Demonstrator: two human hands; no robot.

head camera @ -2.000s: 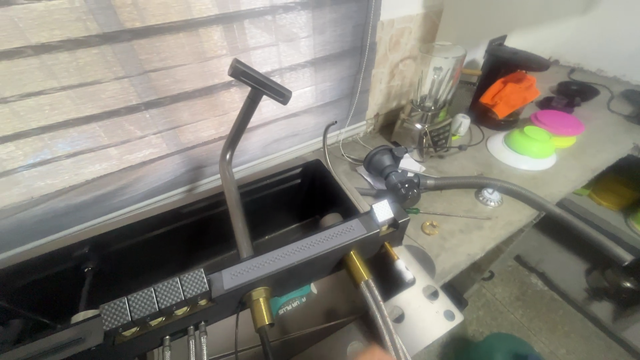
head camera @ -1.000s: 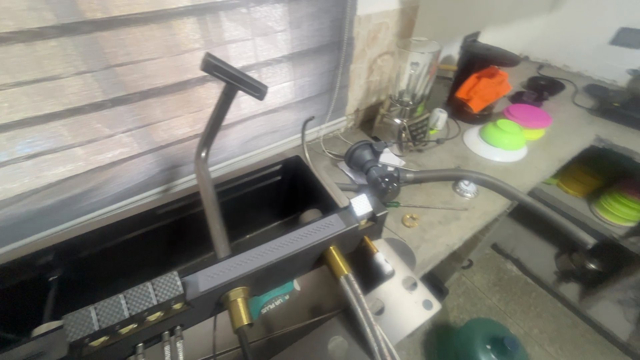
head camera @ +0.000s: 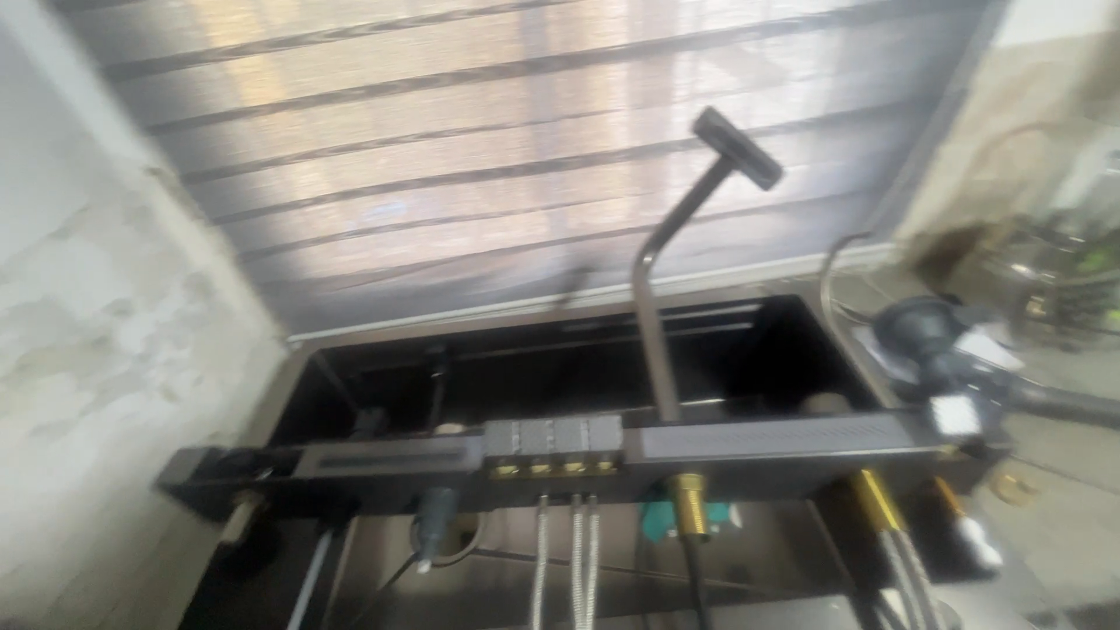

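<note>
Neither of my hands shows in the head view. A long dark faucet panel (head camera: pixel 770 442) lies across the front of a black sink basin (head camera: pixel 560 367), with textured square keys (head camera: pixel 553 437) near its middle. A grey spout with a flat head (head camera: pixel 652 315) rises behind the panel. Brass threaded fittings (head camera: pixel 691 507) stick out of its near side, and braided metal hoses (head camera: pixel 577 560) hang from it. A teal object (head camera: pixel 661 521) is partly hidden behind one fitting.
A dark drain fitting with a hose (head camera: pixel 919 337) lies on the counter at right, near a brass nut (head camera: pixel 1013 486). A blurred glass blender (head camera: pixel 1041 262) stands behind. A worn wall (head camera: pixel 105 350) bounds the left side, and a striped window blind (head camera: pixel 490 157) the back.
The view has swung left, bringing the left wall and the panel's left end into sight. The orange cloth and coloured bowls have gone out of view.
</note>
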